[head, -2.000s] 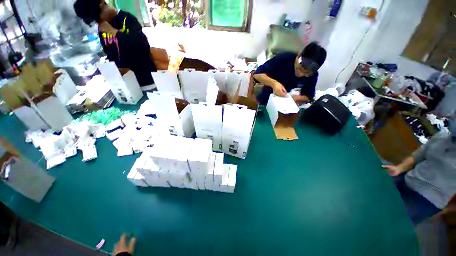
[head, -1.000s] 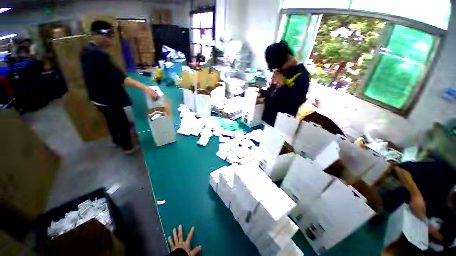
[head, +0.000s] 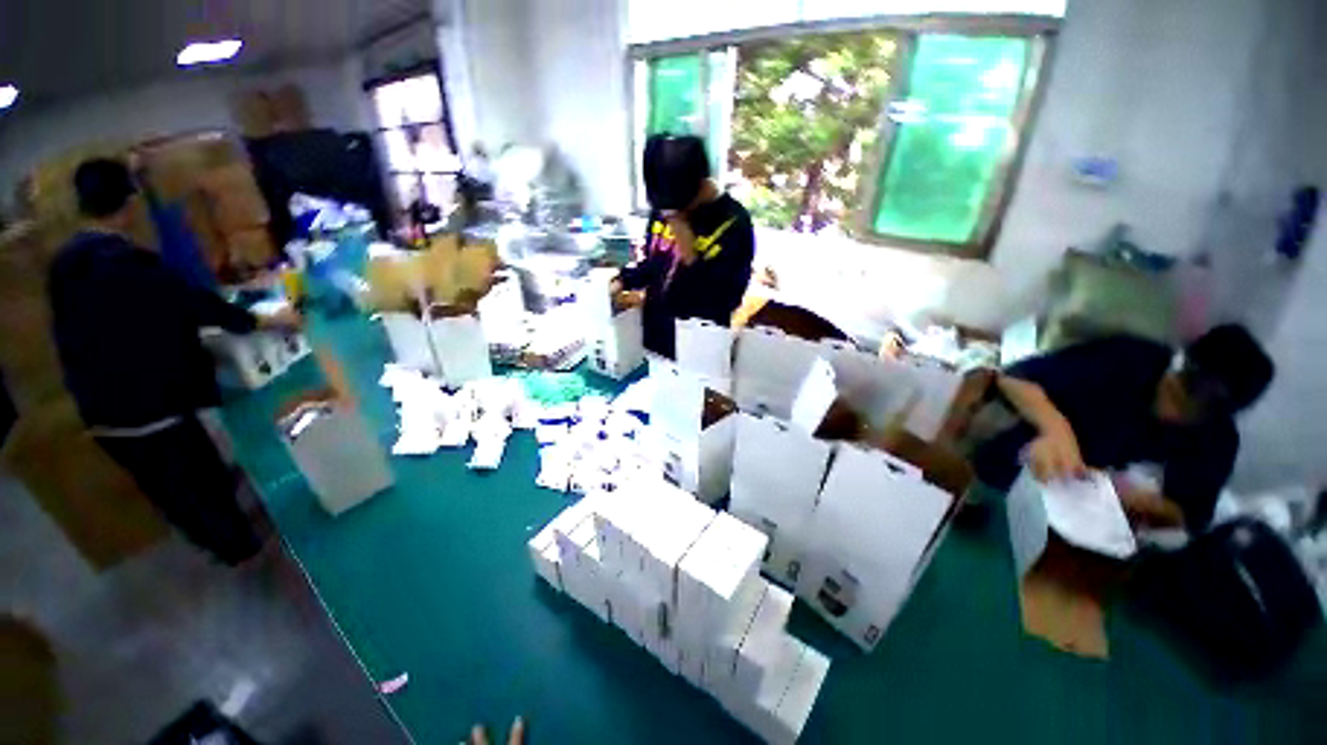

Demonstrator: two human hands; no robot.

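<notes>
My left hand (head: 496, 734) shows only as fingertips at the bottom edge, spread over the green table; the rest is cut off and nothing is seen in it. My right hand is not in view. A stepped stack of small white inner boxes (head: 667, 575) stands in front of me on the green table (head: 451, 611). Behind and right of it, open white retail boxes (head: 881, 542) stand upright in rows, brown inside. A loose pile of flat white brackets (head: 590, 443) lies behind the stack, near a green heap of screw packs (head: 555, 387).
An open retail box (head: 339, 460) stands near the left table edge. People stand at the far left (head: 134, 328) and far side (head: 699, 248). Another at right handles a white box (head: 1080, 510) beside a black case (head: 1234, 597). A black crate (head: 201, 723) is on the floor.
The view first swung left, then partly back right and up. My left hand now shows only fingertips. The person at far left has moved away from the single open box, to white boxes farther along.
</notes>
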